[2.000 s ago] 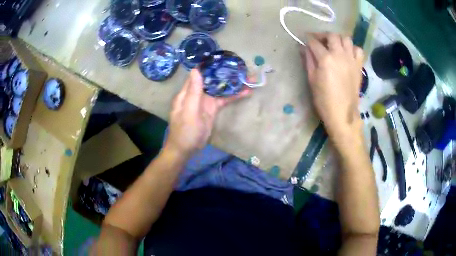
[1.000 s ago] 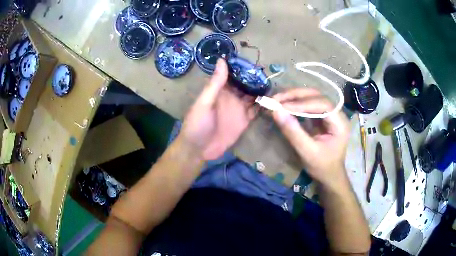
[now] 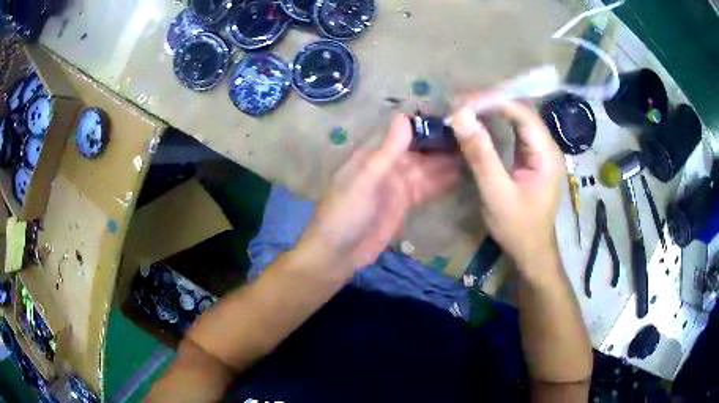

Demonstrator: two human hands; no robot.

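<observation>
My left hand (image 3: 370,193) holds a black round cover assembly (image 3: 430,134) edge-on above the middle of the mat, thumb on its near side. My right hand (image 3: 512,169) grips the white USB charging cable (image 3: 516,88) between thumb and fingers at the right edge of the cover. The cable is blurred and loops away to the upper right. The plug end is hidden by my fingers, so I cannot tell whether it is in the cover. More black cover assemblies (image 3: 324,71) lie in a group at the upper left of the mat.
At right are a round black unit (image 3: 569,123), black housings (image 3: 637,96), a mallet (image 3: 635,236), black pliers (image 3: 601,250) and a thin orange-handled tool (image 3: 575,197). At left are cardboard boxes (image 3: 118,169) of white-faced discs, with another box (image 3: 185,224) below.
The right hand first reached to the cable, then brought it to the cover. Since then both hands have moved slightly right and up, and the cover has turned edge-on.
</observation>
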